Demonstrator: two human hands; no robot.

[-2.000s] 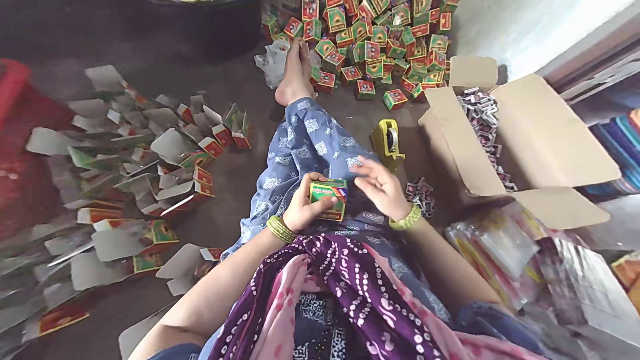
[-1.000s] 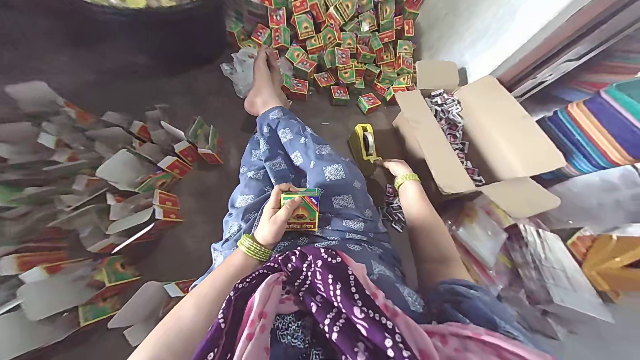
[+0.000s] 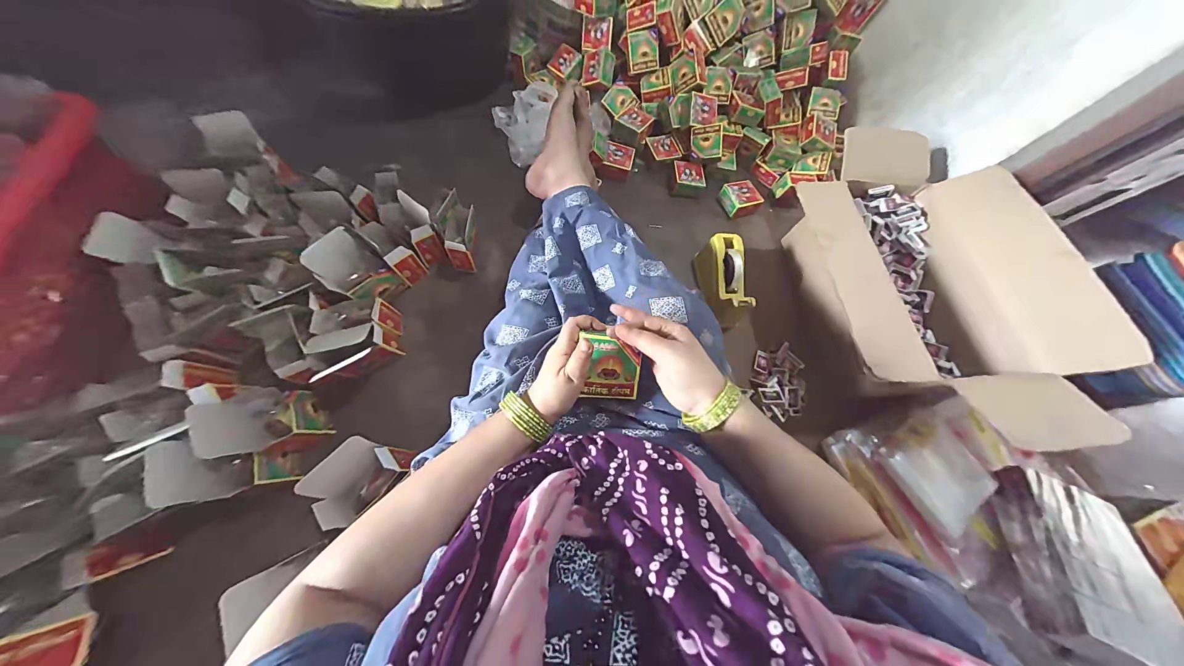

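My left hand (image 3: 565, 368) grips a small green and red printed carton (image 3: 610, 368) by its left side, above my lap. My right hand (image 3: 672, 356) lies against the carton's upper right edge, fingers stretched over its top; whether it pinches anything is hidden. A yellow tape dispenser (image 3: 723, 270) with a roll of tape stands on the floor just beyond my right hand. Small dark and white packets (image 3: 777, 381) lie in a little heap beside my right thigh.
Open-flapped cartons (image 3: 338, 259) spread over the floor at left. Closed cartons (image 3: 706, 109) are piled beyond my feet. An open cardboard box (image 3: 1008, 277) at right holds many small packets (image 3: 899, 242). Plastic packaging (image 3: 934, 472) lies nearer, and a red thing (image 3: 46, 231) stands far left.
My right hand, beside the tape dispenser one second ago, has come back to the carton's top edge. My left hand has kept hold of the carton throughout.
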